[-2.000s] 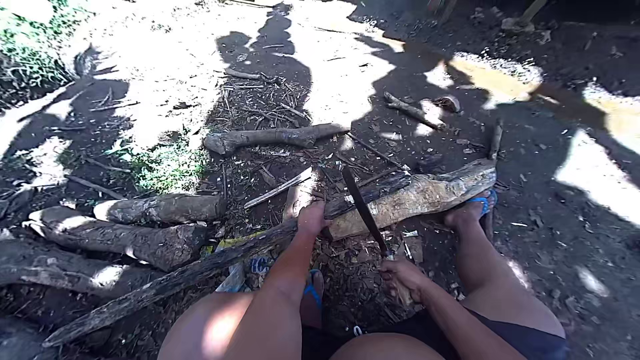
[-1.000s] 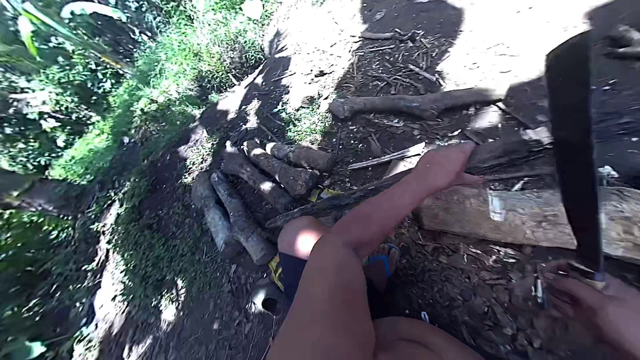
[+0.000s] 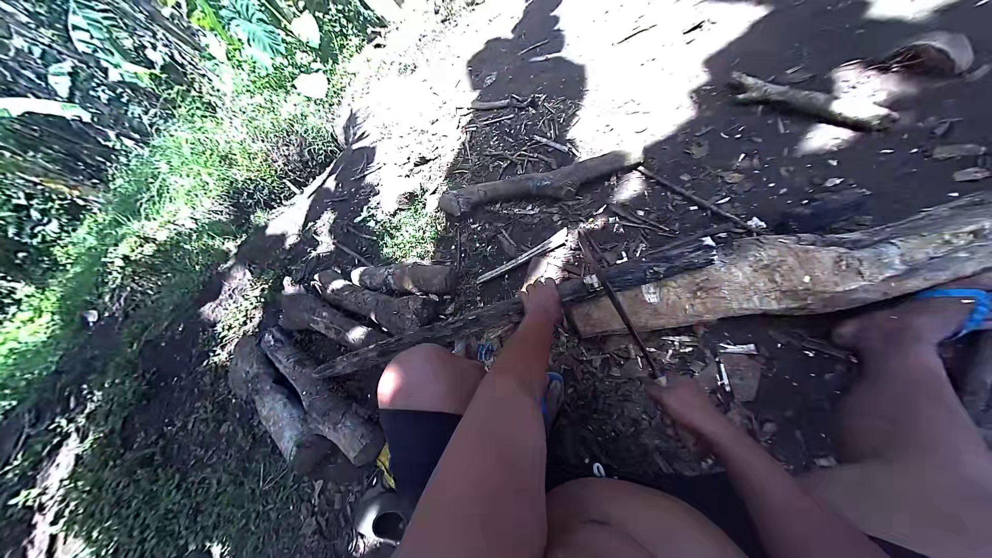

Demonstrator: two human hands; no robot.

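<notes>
My left hand (image 3: 542, 299) grips a long dark piece of wood (image 3: 465, 324), which slants from the lower left and lies against a thick pale hewn log (image 3: 767, 283). In my right hand (image 3: 686, 407) is the handle of a machete (image 3: 620, 306). Its blade, seen nearly edge-on, points up and left and crosses the dark wood just right of my left hand. Whether the edge is sunk into the wood cannot be told. Light cut marks and chips show on the wood near the blade.
Several short logs (image 3: 333, 395) lie at the left, by a pale hollow object (image 3: 380, 518). A forked branch (image 3: 542, 184) lies ahead, and another branch (image 3: 814, 103) at the upper right. Wood chips cover the ground by my feet in blue-strapped sandals. Grass (image 3: 186, 201) grows at the left.
The machete was raised upright at the right one second ago; now it is down across the dark wood. My left hand, stretched out over the wood then, is back gripping it.
</notes>
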